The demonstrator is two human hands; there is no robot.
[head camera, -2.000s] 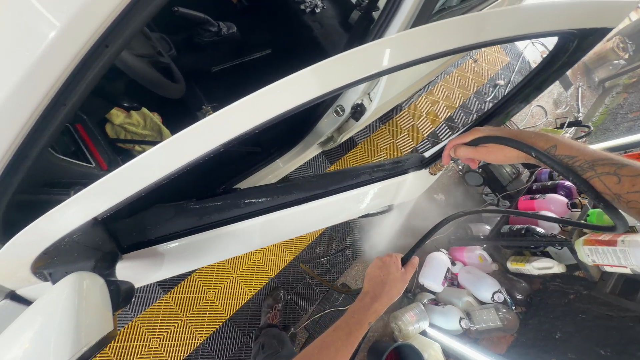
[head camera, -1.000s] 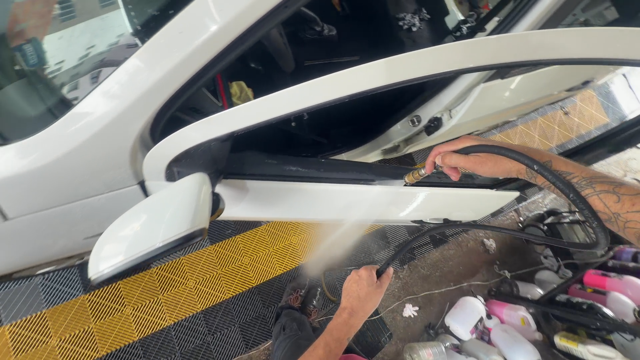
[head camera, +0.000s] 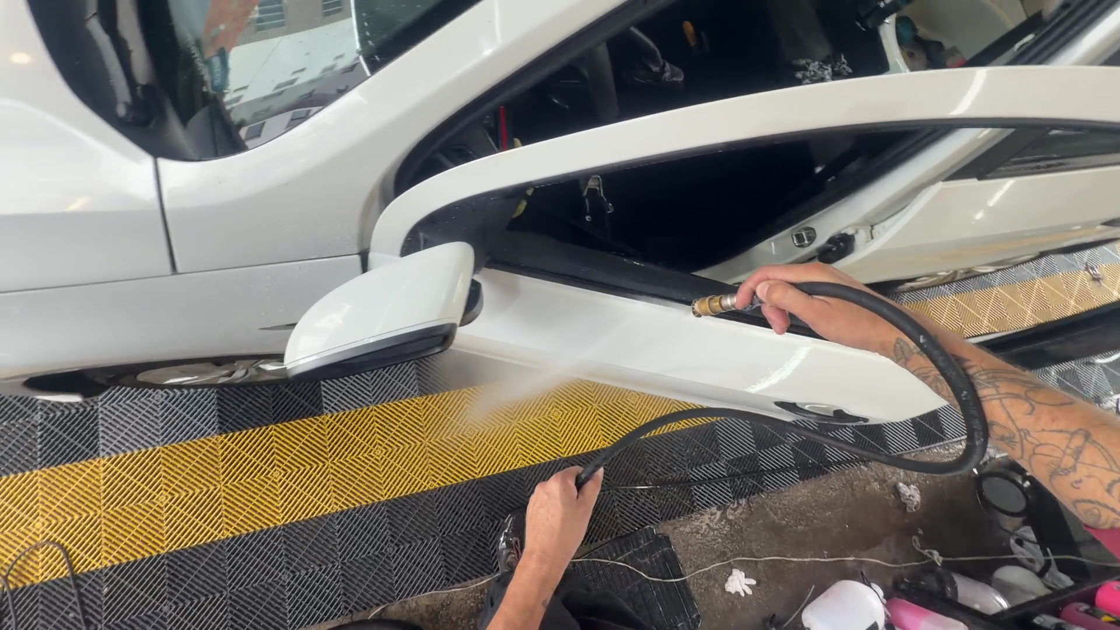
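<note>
My right hand (head camera: 801,297) is closed around the end of a black hose, whose brass nozzle (head camera: 715,304) points left along the white car door (head camera: 665,337). A pale mist (head camera: 534,385) hangs over the door's lower side and the floor. Below the door, my left hand (head camera: 560,512) grips the black hose (head camera: 652,426), which loops up past my right forearm. The white side mirror (head camera: 385,311) stands out from the door's front end. The door is open, with its window frame (head camera: 700,118) arching above.
Yellow and dark grilled floor tiles (head camera: 376,451) run beneath the door. Plastic bottles (head camera: 844,605) sit at the lower right. A thin cord (head camera: 787,560) crosses the ground. The car's front fender (head camera: 262,210) is at the left, and its dark interior lies behind the door.
The view has shifted toward the car's front, bringing the mirror and fender into sight. My right hand has moved the nozzle along the door toward the mirror. Both hands still hold the hose.
</note>
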